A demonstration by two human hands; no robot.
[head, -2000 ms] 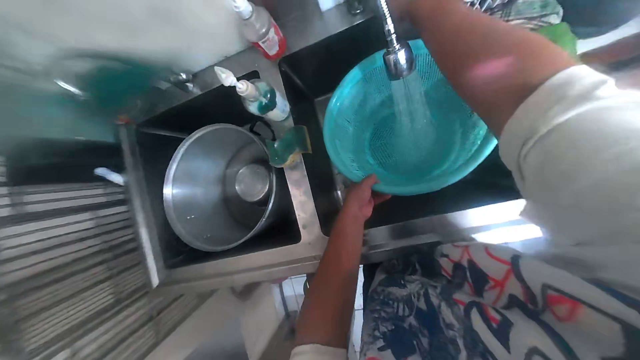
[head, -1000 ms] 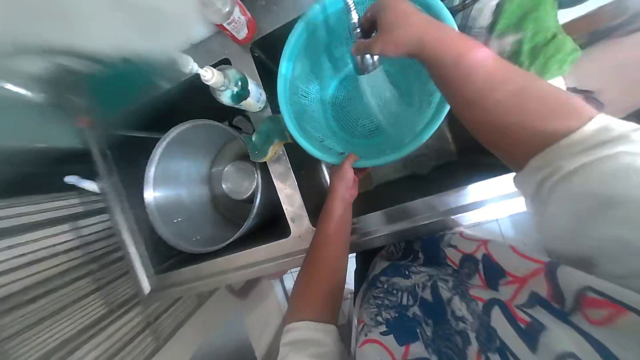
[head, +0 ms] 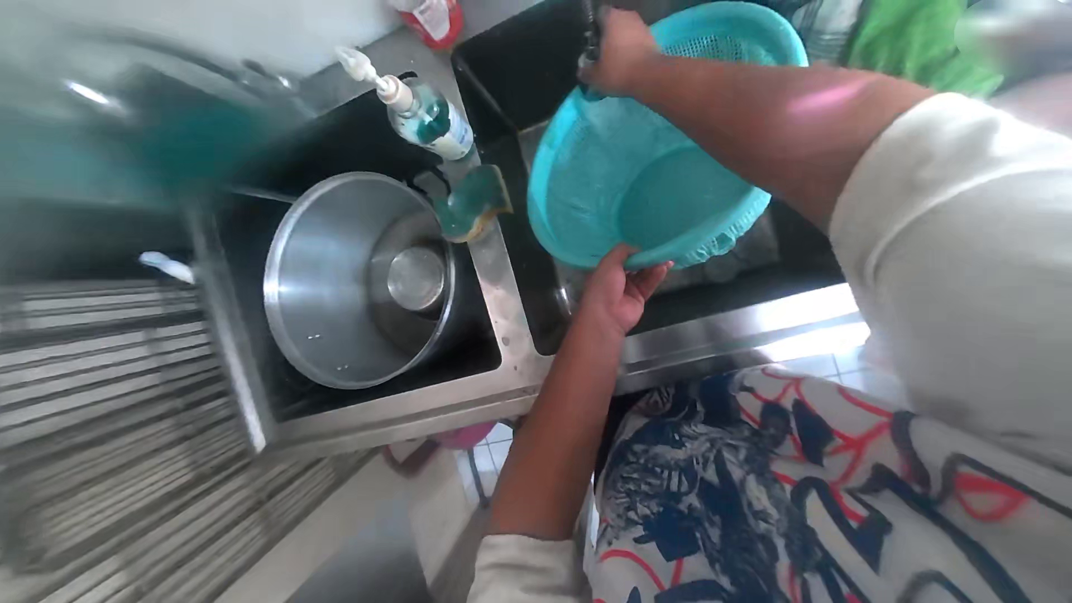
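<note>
A turquoise plastic colander (head: 578,193) is tilted over the right sink basin, with water running down its outside near the lower right. My left hand (head: 621,289) grips its near rim, thumb on top and fingers beneath. At the far left part of the rim, my right hand (head: 620,52) is closed around the dark, partly hidden end of the faucet sprayer. Whether that hand also touches the colander cannot be told. A large metal pot (head: 322,276) with a small round metal container (head: 416,279) inside stands in the left basin.
On the divider between the basins lie a green and yellow sponge (head: 476,203) and a pump soap bottle (head: 431,121). A red-based bottle (head: 435,21) stands behind. A wire rack (head: 109,377) is at the left, and a green cloth (head: 913,50) at the upper right.
My right hand, lately holding the sprayer over the colander's inside, has moved to its far left rim. The colander has gone from facing up to tilted. My left hand keeps to the near rim.
</note>
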